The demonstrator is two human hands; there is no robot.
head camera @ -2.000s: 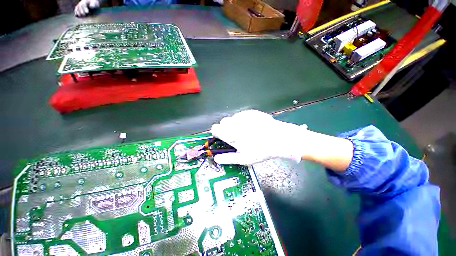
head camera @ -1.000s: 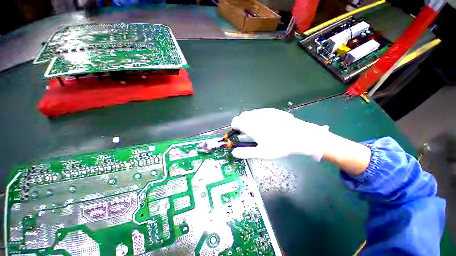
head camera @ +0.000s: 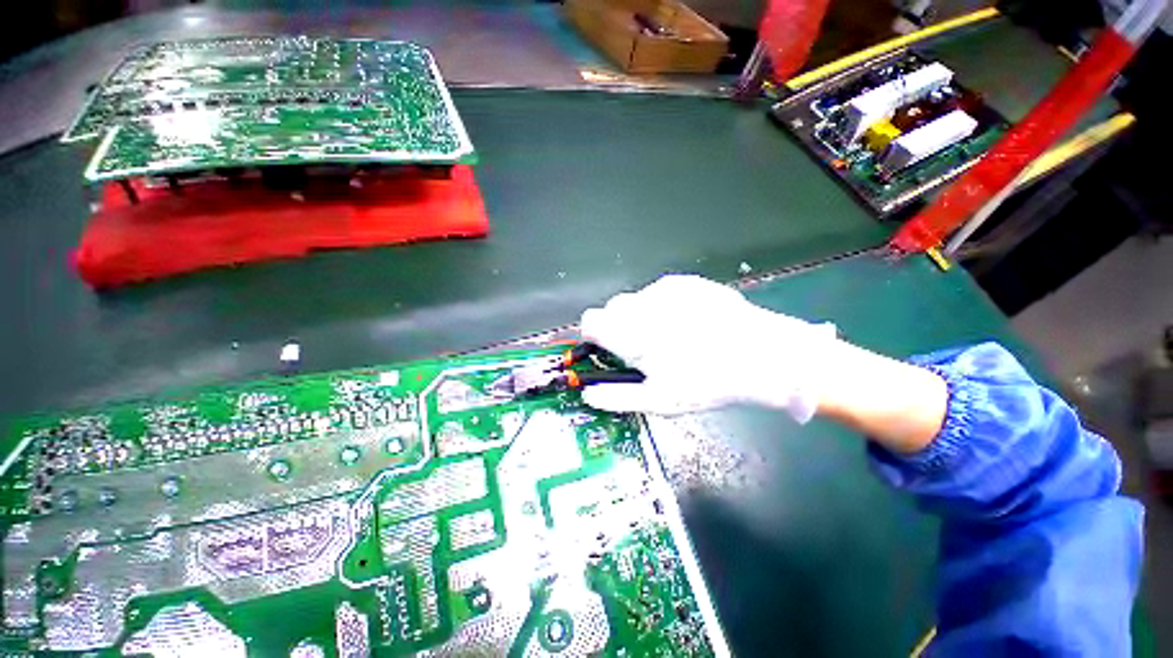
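A large green circuit board with silvery solder areas and a pale border lies in the lower left, cut off by the frame's left and bottom edges. My right hand, in a white glove, holds diagonal cutters with black and orange handles. Their metal jaws point left, over the board's far edge near its right corner. Whether the jaws touch the board cannot be told. My left hand is not in view.
Stacked green boards rest on a red pad at the far left. A component-side-up board lies at the far right beside a slanting red post. A cardboard box stands at the back. Small clippings lie right of the near board.
Since the first frame, my right hand and the cutters have shifted slightly right along the board's far edge. The view has also shifted a little, and the other person's gloved hand has left the picture.
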